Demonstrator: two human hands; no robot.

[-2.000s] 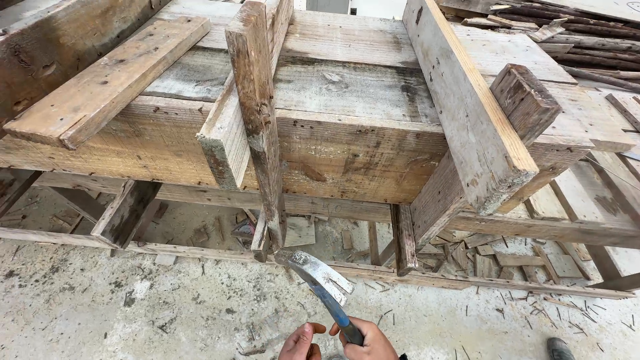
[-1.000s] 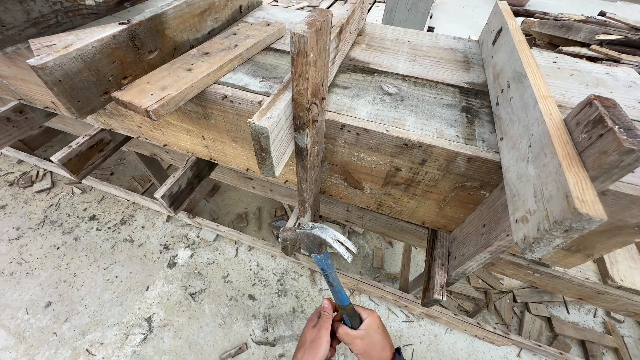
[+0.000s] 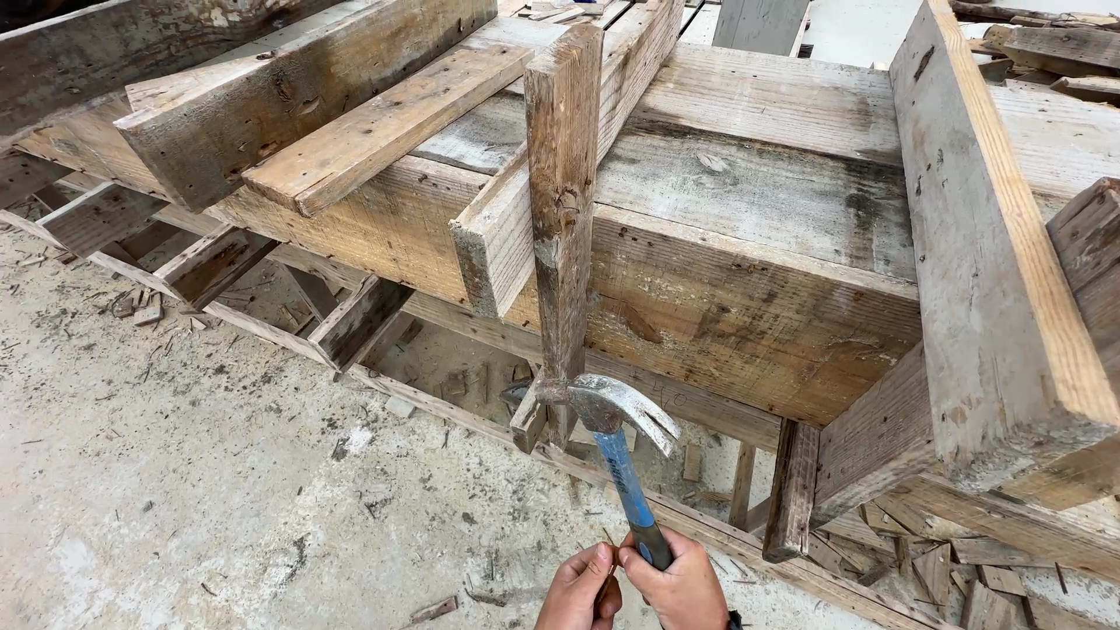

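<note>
My right hand (image 3: 678,582) grips the lower handle of a claw hammer (image 3: 626,472) with a blue and black grip. The hammer's steel head is up, its claw pointing right, in front of the foot of an upright wooden post (image 3: 562,201). Close against the right hand, my left hand (image 3: 579,588) pinches a thin, rust-coloured piece, seemingly a nail (image 3: 610,560), between thumb and fingers; the right fingertips are also at it. Behind the hammer stands a large structure of weathered boards (image 3: 744,324).
Planks on edge (image 3: 989,236) and a loose board (image 3: 394,122) jut from the top towards me. A low timber frame (image 3: 420,407) runs beneath. Wood scraps (image 3: 932,569) lie at lower right, stacked old boards (image 3: 1059,48) at upper right, and debris dots the concrete floor (image 3: 219,455).
The view has shifted considerably, with more of the structure's left side showing. My hands, apart two seconds ago, are now together at the hammer's handle. The hammer has stayed in my right hand.
</note>
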